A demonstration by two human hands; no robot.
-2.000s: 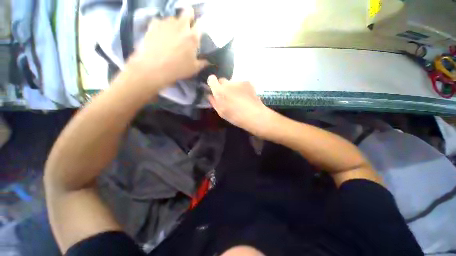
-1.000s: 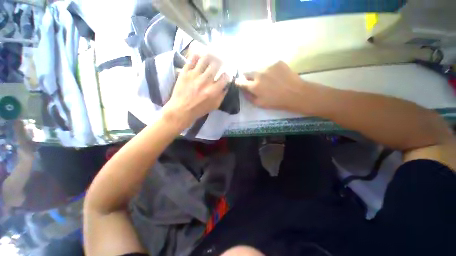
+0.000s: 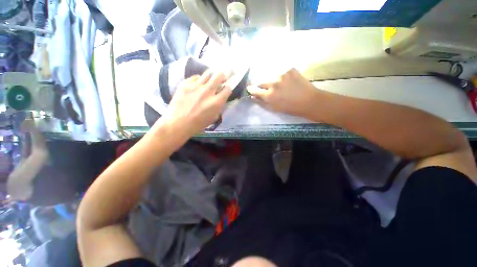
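The garment piece (image 3: 175, 75), pale grey-white with dark grey panels, lies bunched left of the needle area. My left hand (image 3: 201, 99) rests on it with fingers bent, at the dark and pale cloth in front of the presser foot. My right hand (image 3: 285, 94) pinches the right edge of the same cloth between thumb and fingers. The sewing machine head (image 3: 251, 14) is above my hands. Its needle and presser foot are lost in the lamp glare.
Pale blue-grey cloth (image 3: 81, 73) hangs at the left table end. Red-handled snips (image 3: 472, 96) lie at the far right. Grey cloth (image 3: 178, 201) fills a red-rimmed basket below the table. Another person's arm (image 3: 29, 164) shows at left. The green table edge (image 3: 324, 131) runs across.
Over two seconds, both hands have come to the needle area, my right hand moving onto the table. The view has shifted, showing more machine head. In the last second the cloth turned slightly under my left hand.
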